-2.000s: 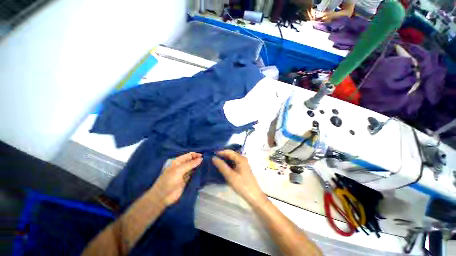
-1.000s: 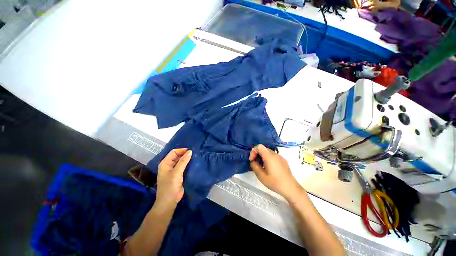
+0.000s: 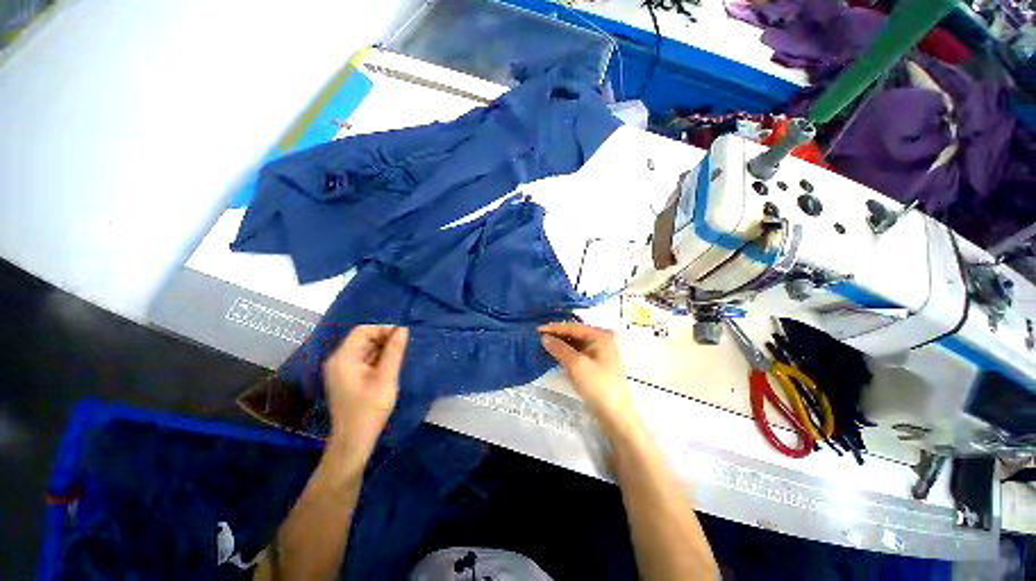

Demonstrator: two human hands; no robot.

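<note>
A navy garment body piece (image 3: 454,352) lies at the table's front edge, part of it hanging over. My left hand (image 3: 366,369) pinches its edge on the left. My right hand (image 3: 585,354) pinches the same edge on the right, left of the needle area. The cloth between the hands is stretched nearly straight. The presser foot area (image 3: 645,313) is right of the cloth, and no cloth is seen under it. A waiting navy piece (image 3: 375,193) lies behind, at the left.
The sewing machine head (image 3: 784,216) stands at the right. Scissors with a red loop (image 3: 775,422) and a yellow loop, and black strips (image 3: 835,369), lie before it. A blue bin (image 3: 74,454) with navy cloth is below left. Purple cloth (image 3: 909,136) is behind.
Since two seconds ago my hands have moved apart along the cloth edge, drawing it out between them. The body piece now lies flatter, separated by a gap from the waiting piece. The view has shifted.
</note>
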